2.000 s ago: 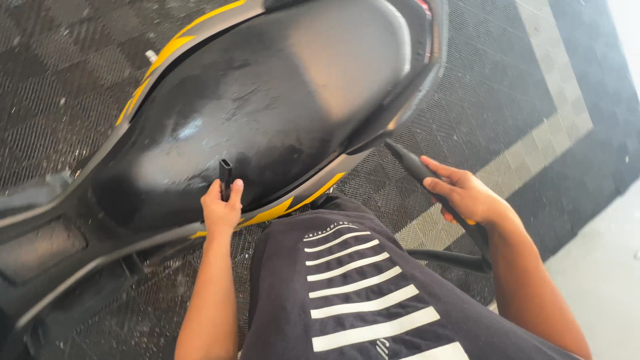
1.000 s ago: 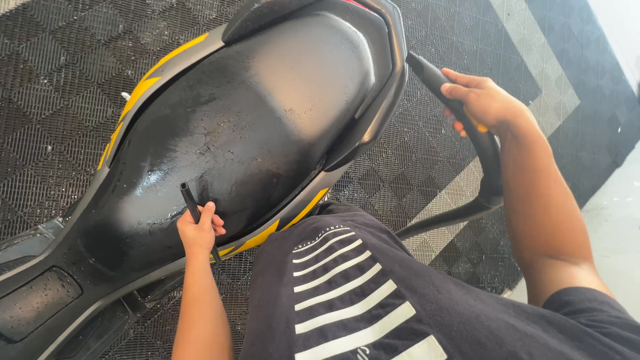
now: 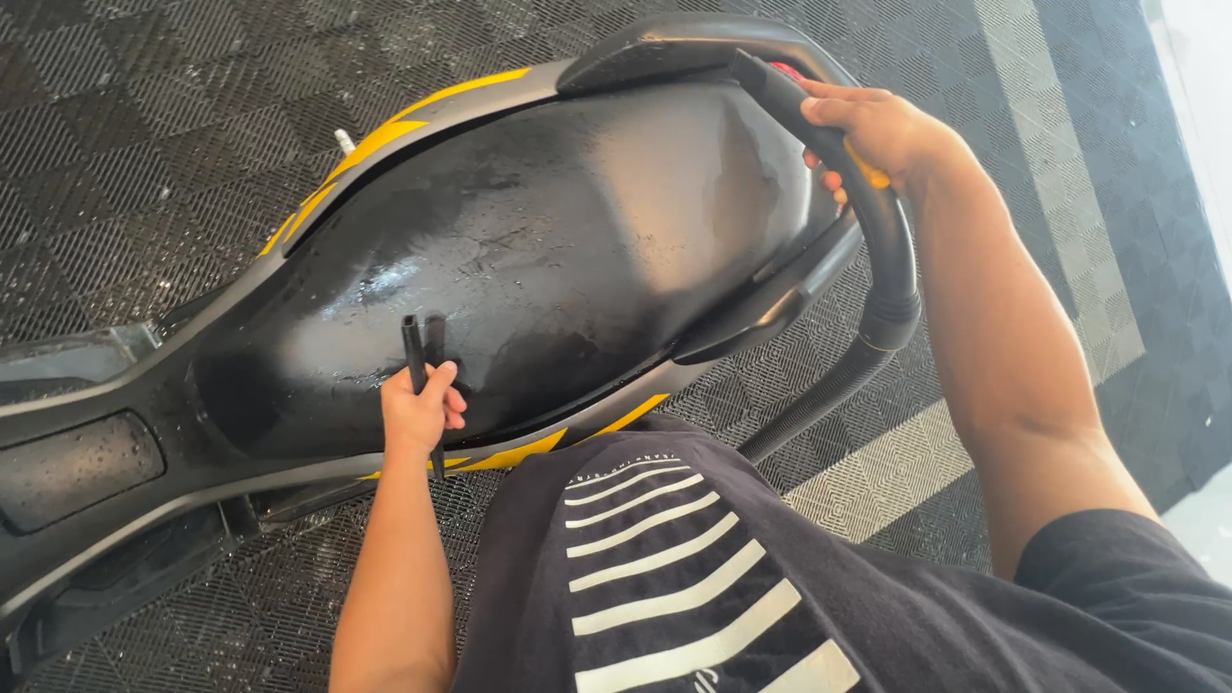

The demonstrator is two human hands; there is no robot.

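The black seat (image 3: 539, 250) of a scooter spans the middle of the view, its surface wet with droplets. My left hand (image 3: 421, 409) is closed around a thin black tube (image 3: 414, 351), over the seat's near edge. My right hand (image 3: 871, 135) grips a black hose nozzle (image 3: 780, 96) with a flattened tip. That nozzle is over the rear of the seat, beside the grab rail (image 3: 703, 38); whether it touches cannot be told. A black hose (image 3: 890, 279) curves down from my right hand.
Grey and yellow body panels (image 3: 452, 101) edge the seat. At the left lies the scooter's wet central cover (image 3: 82, 472). Ribbed floor tiles (image 3: 106, 183), wet in places, surround the scooter, with a pale strip (image 3: 885, 472) on the right. The corrugated hose passes beside my body.
My right hand has brought the nozzle from beside the scooter's rear to over the back of the seat. My left hand still holds the thin tube by the near edge.
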